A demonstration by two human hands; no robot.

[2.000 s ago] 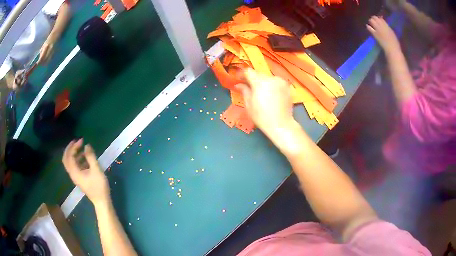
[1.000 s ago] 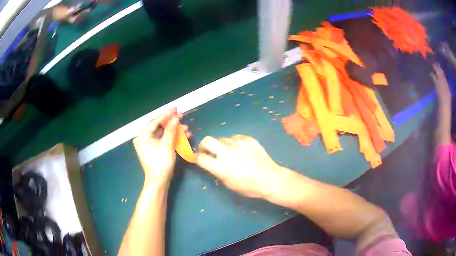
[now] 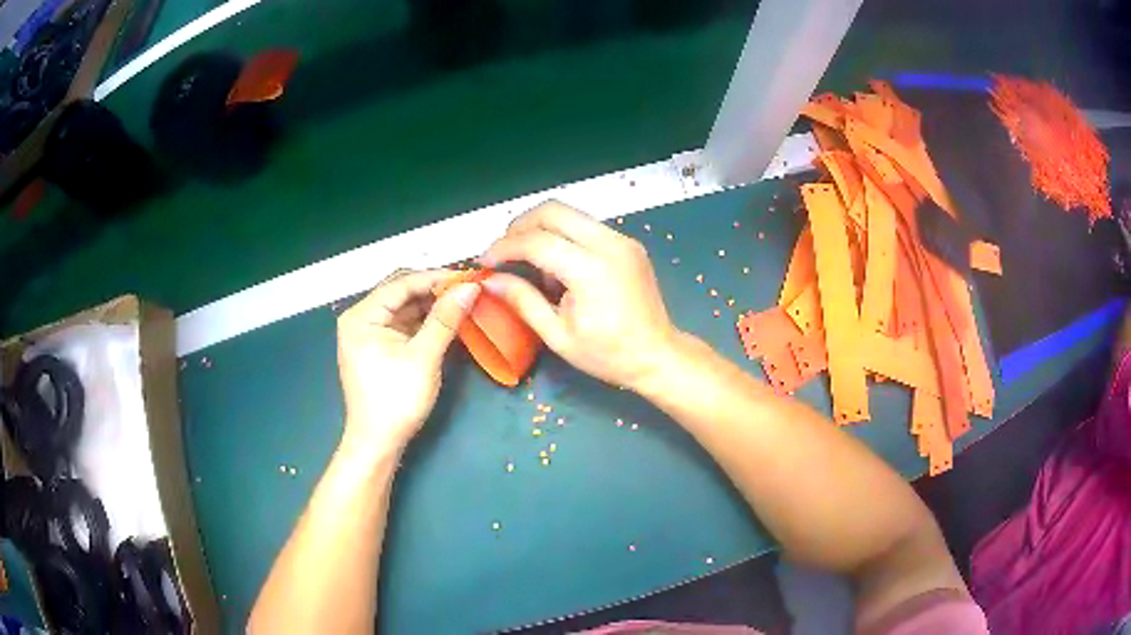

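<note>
An orange strap (image 3: 501, 341) is folded into a loop between my two hands, over the green bench beside the pale rail. My left hand (image 3: 399, 354) pinches the strap's upper end from the left. My right hand (image 3: 583, 292) grips it from the right, thumb and fingers closed near the same end. A small dark edge shows at the fingertips; I cannot tell what it is. A pile of long orange straps (image 3: 878, 273) lies at the right of the bench.
A carton (image 3: 155, 372) with black rings (image 3: 56, 546) stands at left. The pale rail (image 3: 285, 292) and post (image 3: 781, 87) border the belt, where black housings (image 3: 213, 118) stand. Tiny plugs dot the bench. Finer orange pieces (image 3: 1054, 143) and a person's pink clothing (image 3: 1054, 521) are at right.
My right hand has come from the strap pile to meet my left hand. The strap, held stretched between them one second ago, is now folded into a loop. The view has shifted.
</note>
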